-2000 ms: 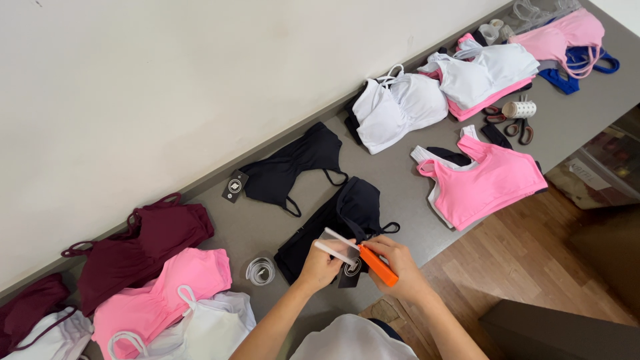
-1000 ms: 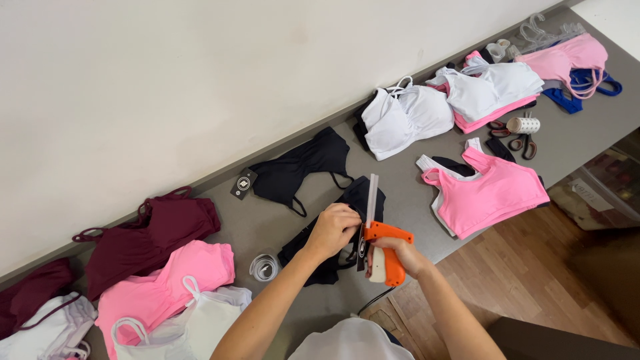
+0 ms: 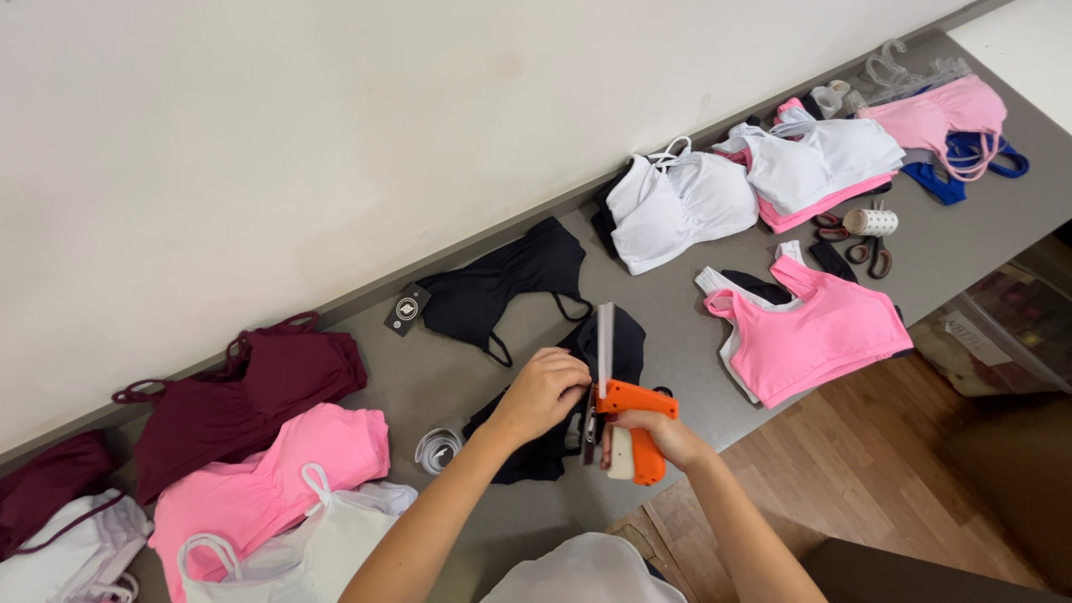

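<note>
My right hand [image 3: 657, 431] is closed around an orange tagging gun [image 3: 641, 402] with a cream trigger, a strip of clear fasteners [image 3: 605, 347] standing up from it. Against the gun's front, my left hand [image 3: 548, 389] has its fingers bent on a black bra top [image 3: 615, 343]; what its fingertips pinch is hidden. A dark tag, partly hidden, is by the gun's needle end. Behind them lies another black bra top [image 3: 502, 289] with a black hang tag [image 3: 408, 309] at its left end. A rolled white tape [image 3: 437, 450] rests left of my left forearm.
Maroon [image 3: 251, 402], pink [image 3: 272, 477] and white tops [image 3: 335, 536] lie on the left. On the right are white tops [image 3: 687, 201], a pink top [image 3: 821, 327], scissors [image 3: 879, 255], a patterned roll [image 3: 871, 222] and clear hangers [image 3: 892, 71]. A plastic bin [image 3: 988, 335] stands below the grey table's edge.
Two seconds ago the gun lay tilted sideways; it now points away from me with its fastener strip upright. My left hand has moved from near the table's front edge to the gun's left side.
</note>
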